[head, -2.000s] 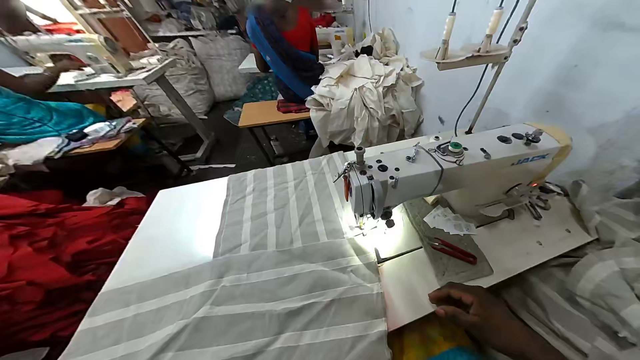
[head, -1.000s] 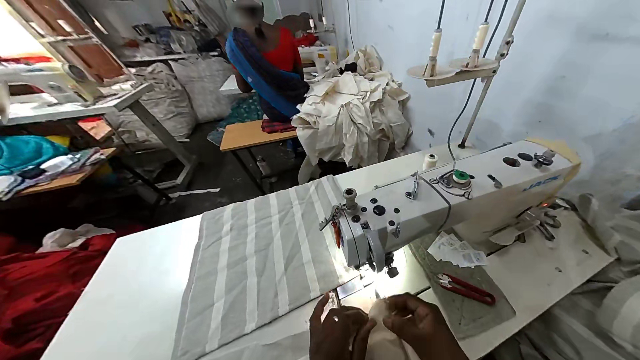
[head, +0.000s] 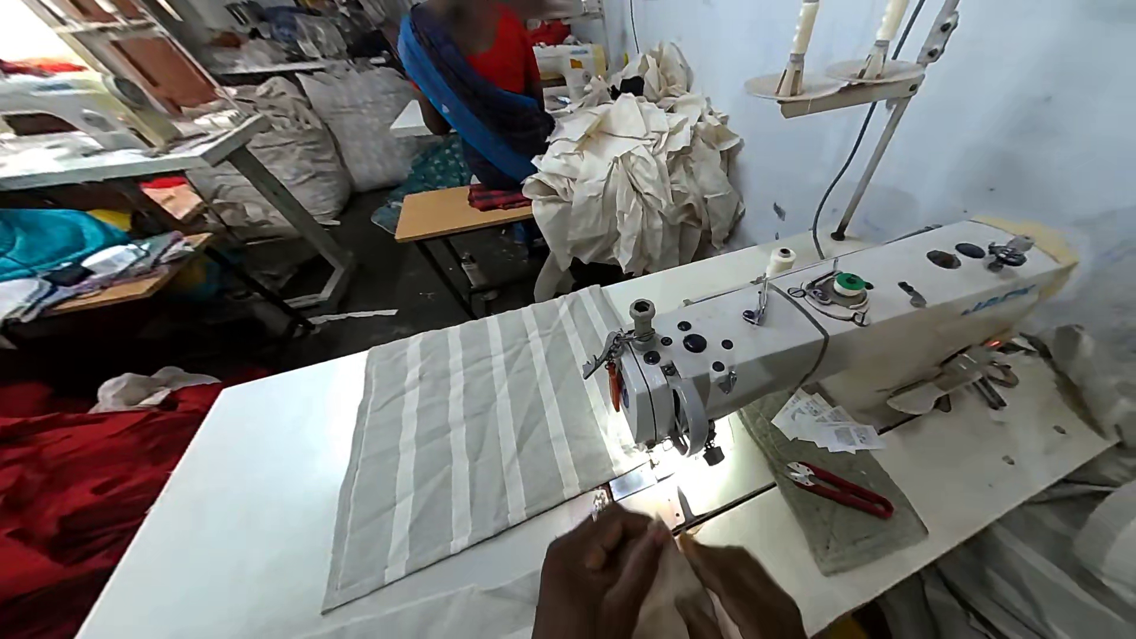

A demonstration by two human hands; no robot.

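Note:
My left hand (head: 596, 568) and my right hand (head: 741, 581) are close together at the bottom centre, each pinching an edge of a light fabric (head: 667, 590) between them. They are just in front of the needle area of a white industrial sewing machine (head: 754, 346). Grey cloth with white stripes (head: 479, 417) lies on the white table left of the needle, and a further striped part runs toward my left hand. Red-handled thread snips (head: 839, 490) rest on a grey-green pad (head: 825, 524) to the right of my hands, beside small white printed labels (head: 825, 424).
A thread stand (head: 852, 93) rises behind the machine. Cream cloth (head: 635, 169) is heaped beyond the table, near a person in red and blue (head: 488, 80) and a small wooden table (head: 453, 213). Red fabric (head: 80, 497) lies at left; striped cloth (head: 1021, 568) lies at lower right.
Two seconds ago only my right hand showed, at the table's front edge; now both hands hold fabric before the needle. The striped cloth's near part has been drawn back toward the front edge.

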